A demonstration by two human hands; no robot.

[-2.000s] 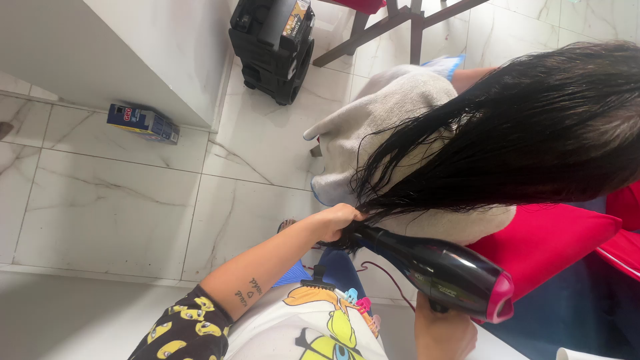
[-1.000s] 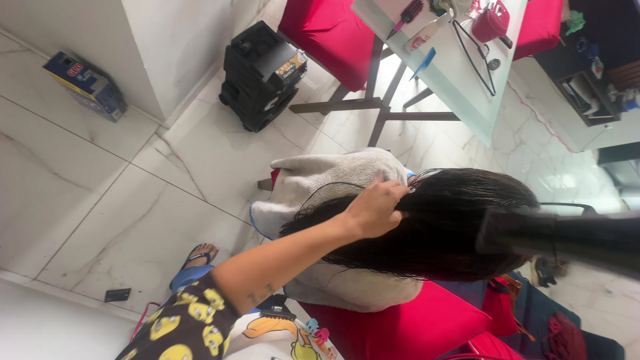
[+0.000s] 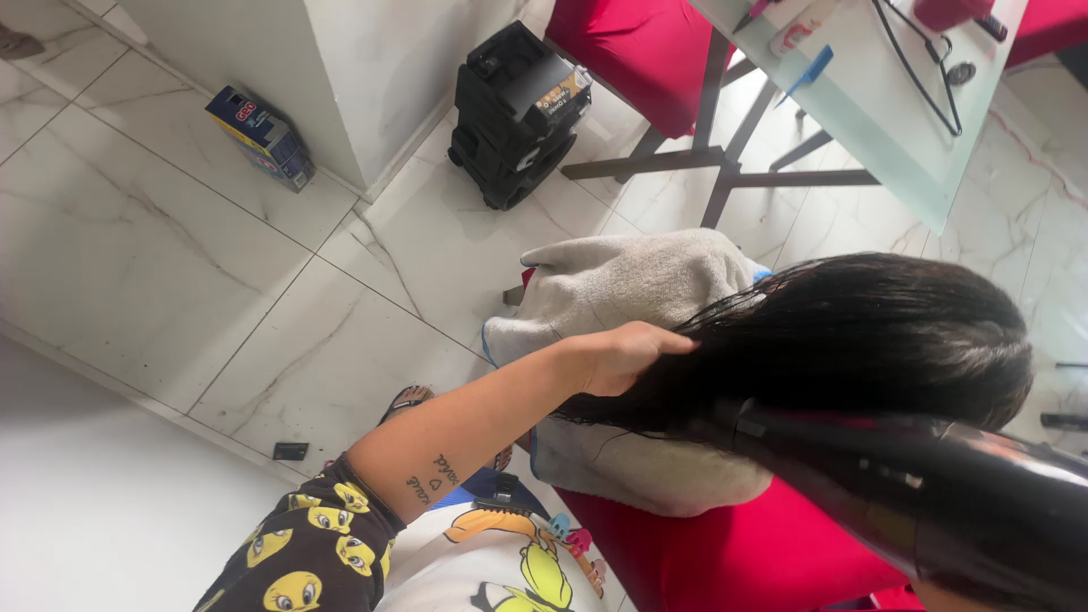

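Observation:
Long dark wet hair (image 3: 850, 340) of a seated person hangs over a grey towel (image 3: 629, 280) on that person's shoulders. My left hand (image 3: 629, 357) is at the lower lengths of the hair, with its fingers closed on strands. A black hair dryer (image 3: 918, 484) lies across the lower right, its nozzle against or just beside the hair. Only a sliver of my right hand (image 3: 931, 597) shows under the dryer at the bottom edge; its fingers are hidden.
A red-covered chair (image 3: 731, 544) is under the person. A glass table (image 3: 918, 161) at upper right bears a blue comb (image 3: 807, 72) and a black hanger (image 3: 922, 76). A black wheeled case (image 3: 514, 119) and a blue box (image 3: 259, 136) stand on the floor by the wall corner.
Since a second ago my left hand has moved down the hair towards its ends, and the dryer has come lower, beside the hair. The view has shifted since the earliest frame.

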